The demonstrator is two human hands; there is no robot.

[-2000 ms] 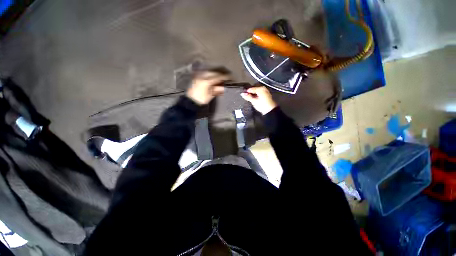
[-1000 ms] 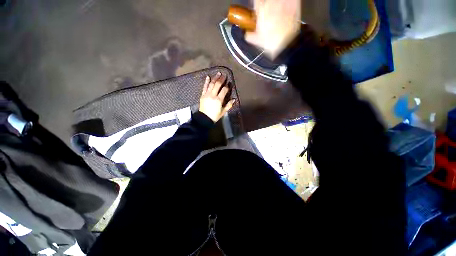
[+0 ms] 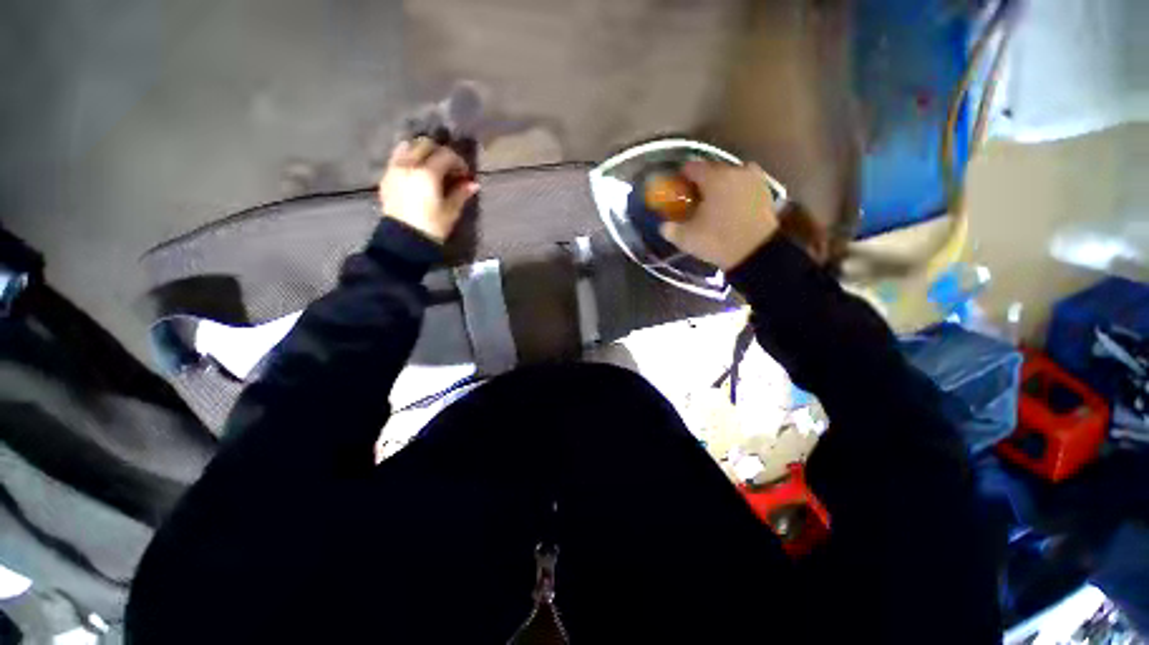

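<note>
The grey-brown ribbed garment piece lies across the table in front of me, with white inner material and pale strips along its near side. My left hand is at its far edge, fingers curled and seemingly pinching a dark fold of the cloth; blur hides the exact grip. My right hand is closed on the orange handle of the steam iron. The iron is over the right end of the garment piece, its pale rim showing. My hand covers most of the handle.
The brown, stained table cover extends beyond the garment. Dark garments hang at the left. A blue panel and yellow hose are at the right. Blue and red crates stand at the lower right.
The iron has come nearer, from beyond the garment onto its right end, with my right hand on it. My left hand has moved left and its fingers, earlier spread flat, are now curled.
</note>
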